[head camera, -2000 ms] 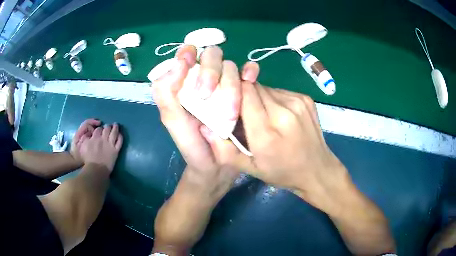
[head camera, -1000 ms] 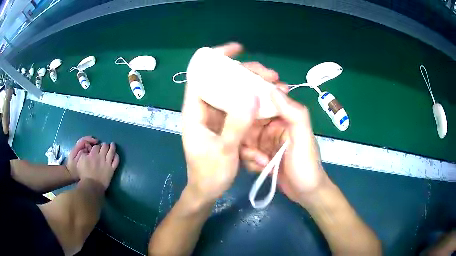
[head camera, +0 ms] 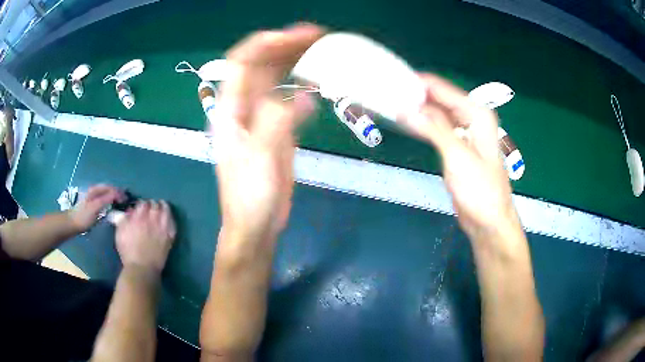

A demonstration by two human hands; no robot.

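Observation:
A smooth white oval closed device [head camera: 364,71], blurred, is held above the green belt. My right hand [head camera: 472,145] has its fingers on the device's right end. My left hand [head camera: 256,120] is at the left end, blurred, its fingers and thumb spread apart; whether they touch the device is unclear. The device's underside and its strap are not clearly visible. Just below it, a filled shell half [head camera: 358,121] with brown and blue bands lies on the belt, partly covered.
The conveyor belt [head camera: 417,159] carries several opened devices to the left, a shell cover [head camera: 491,94] beside another filled half [head camera: 513,157], and a closed device with a lanyard [head camera: 635,171] at far right. An edge rail [head camera: 353,175] borders the bench [head camera: 353,283]. A co-worker's hands [head camera: 145,226] are at left.
My hands have moved apart and up over the belt with the device. The lanyard loop that hung below my hands is no longer seen there. The co-worker's hands now hold something small.

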